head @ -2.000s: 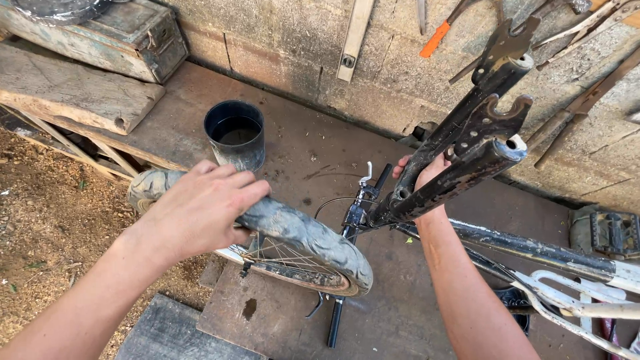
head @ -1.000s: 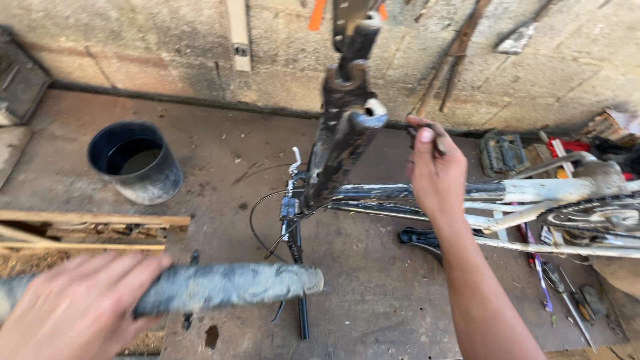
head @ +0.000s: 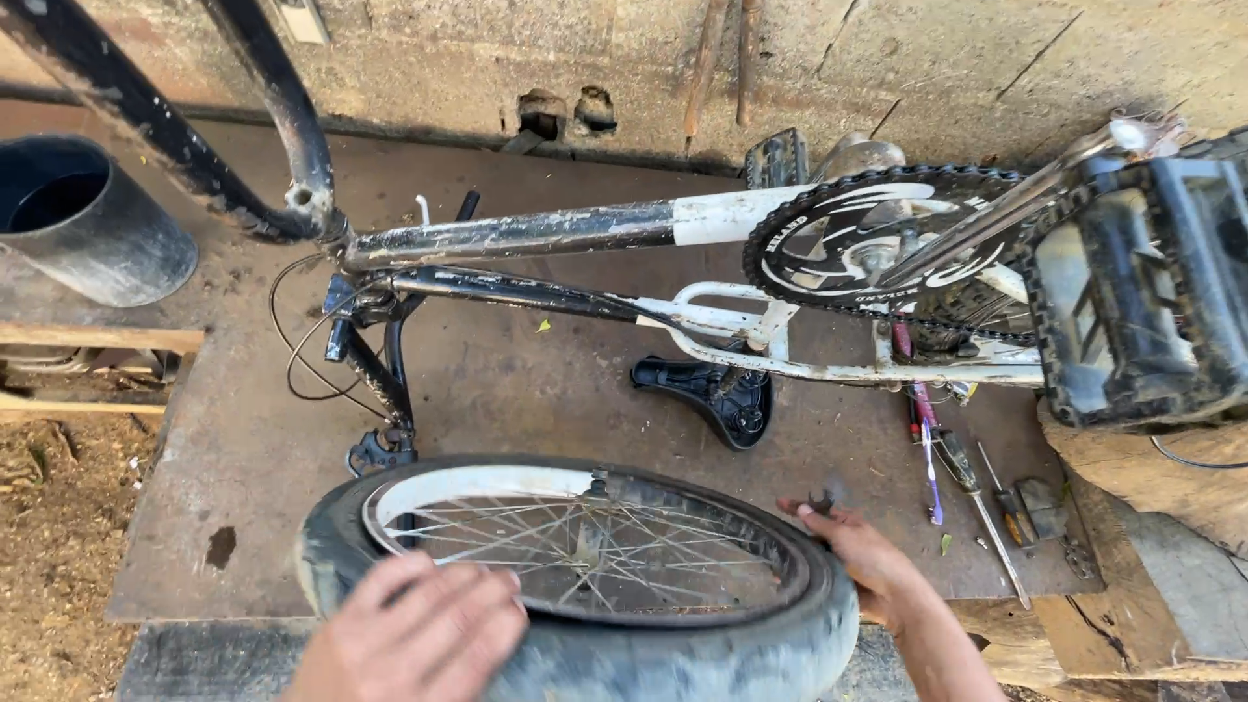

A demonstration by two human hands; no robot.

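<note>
A spoked bicycle wheel with a muddy tyre (head: 682,653) lies tilted over the bench's near edge. My left hand (head: 419,624), blurred, is over the tyre's near left part; whether its fingers grip the tyre cannot be told. At the wheel's right side, my right hand (head: 863,556) holds a small dark metal tool (head: 822,503), perhaps a wrench end, between thumb and finger, with the palm against the tyre. Beyond the wheel stands an upturned black and white bicycle frame (head: 526,234), its bare fork (head: 185,146) pointing up at the left. The chainring (head: 877,244) and pedal (head: 1150,292) are at right.
A dark bucket (head: 107,234) with liquid stands at the left. A black saddle (head: 717,395) lies beneath the frame. Screwdrivers (head: 994,536) and a purple toothbrush (head: 931,473) lie at the right, near a wooden block (head: 1160,487). A block wall (head: 624,58) runs behind the bench.
The wheel has moved from the left to in front of the frame and now shows its spokes. My right hand, earlier on the fork, has come down to the wheel. The view has swung right.
</note>
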